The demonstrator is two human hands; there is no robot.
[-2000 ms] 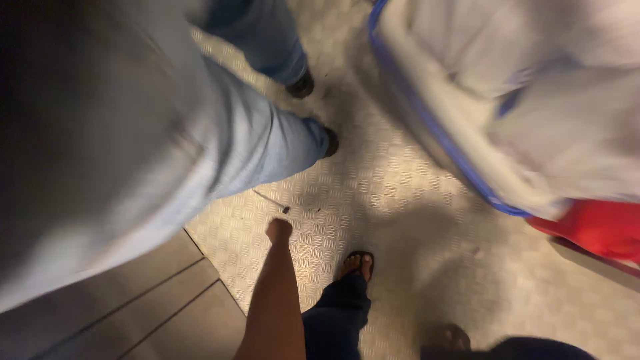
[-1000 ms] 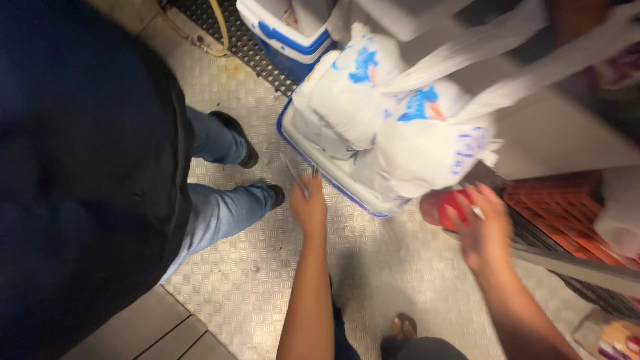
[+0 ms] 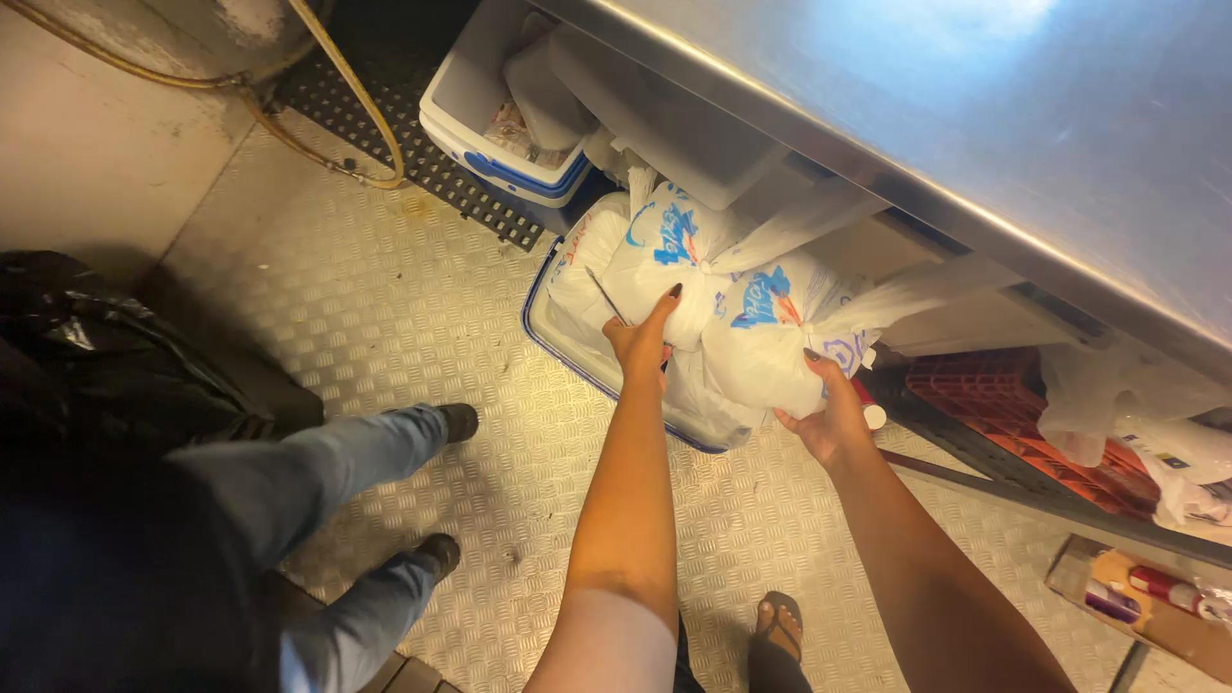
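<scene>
Thumb and fingers of my left hand point(image 3: 640, 342) hold a thin metal tool point(image 3: 606, 296), its tip pointing up-left; its kind cannot be told. That hand is against a tied white plastic bag point(image 3: 626, 260) with blue and red print. My right hand point(image 3: 830, 414) grips the lower right side of a second tied white bag point(image 3: 756, 361), thumb and fingers apart around it. Both bags, with more white plastic beside and under them, sit in a blue-rimmed pale tub point(image 3: 577, 371) on the floor. A red cylinder with a white end point(image 3: 873, 417) is partly hidden behind my right hand.
A steel table point(image 3: 866, 125) overhangs the tub. Behind stand a blue-and-white cooler point(image 3: 520, 159) and a grey bin point(image 3: 664, 115). An orange-red crate point(image 3: 1020, 414) and a cardboard box point(image 3: 1155, 602) lie right. Another person's jeans-clad legs point(image 3: 375, 462) and a black bag point(image 3: 106, 337) are left.
My left hand has moved from near the floor up to the bags, now holding a thin tool. My right hand has gone from beside the red object to the right bag. The view has shifted greatly.
</scene>
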